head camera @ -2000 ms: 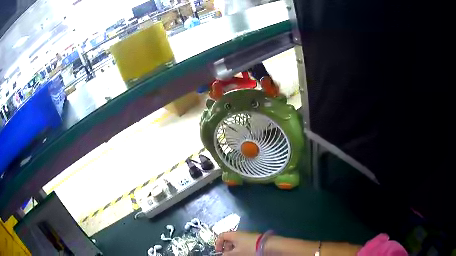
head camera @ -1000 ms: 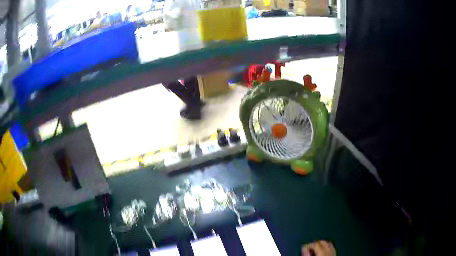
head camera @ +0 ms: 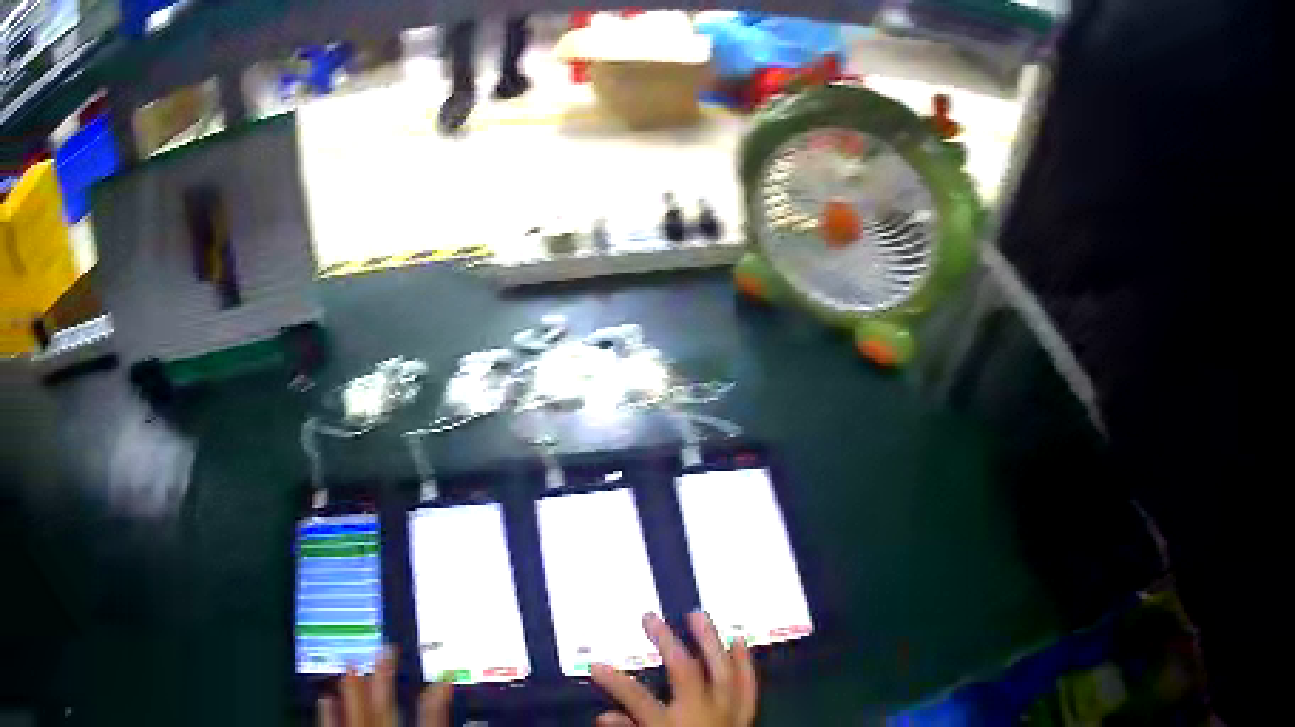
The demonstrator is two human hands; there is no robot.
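Observation:
Several smartphones lie side by side on a dark tray (head camera: pixel 534 514) on the green mat. The leftmost smartphone (head camera: pixel 338 589) shows a blue and green-striped list. The others, such as the rightmost smartphone (head camera: pixel 741 551), show white screens with small green or red blocks at the bottom. White earphone cords (head camera: pixel 589 372) lie bundled behind them, with cord ends reaching the phones' top edges. My left hand (head camera: pixel 381 699), cut off by the lower edge, has its fingers apart at the bottom of the two left phones. My right hand (head camera: pixel 692 685) is spread over the lower ends of the two right phones, holding nothing.
A green fan (head camera: pixel 862 220) stands at the back right beside a black curtain (head camera: pixel 1179 284). A power strip (head camera: pixel 618 266) lies along the back edge. An upright instruction board (head camera: pixel 213 256) and yellow cartons (head camera: pixel 36 256) are at left. A person's legs (head camera: pixel 483 64) show beyond the bench.
The view has tilted down, bringing the phones fully into sight. My right hand has moved from the earphone cords, past the mat at the right, to the phones. My left hand has come into view.

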